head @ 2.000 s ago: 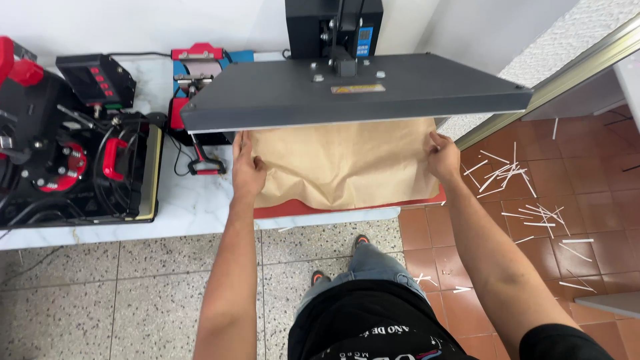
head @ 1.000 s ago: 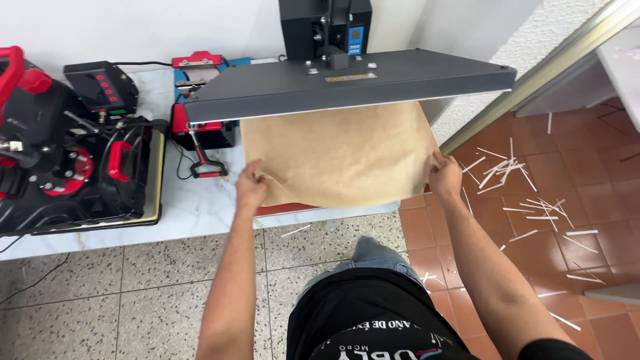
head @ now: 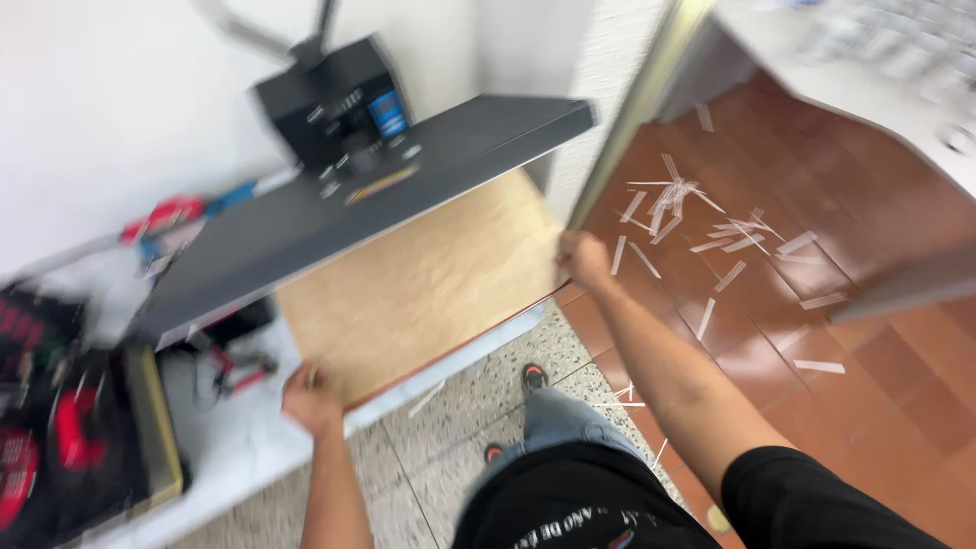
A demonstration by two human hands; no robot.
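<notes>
A tan protective sheet lies flat over the red-edged lower bed of a flat heat press, below its raised dark upper platen. My left hand pinches the sheet's near left corner. At the sheet's right edge, close to the near corner, my right hand has its fingers closed on it. The far part of the sheet is hidden under the platen. Motion blurs the view.
A black and red press machine stands at the left on the marble-look counter. A red and blue device sits behind the platen. White strips litter the tiled floor at right, below a white table.
The sheet, wrinkled along its front two seconds ago, now lies smoother over the bed. My left hand has moved to its near left corner. The view has tilted and turned right.
</notes>
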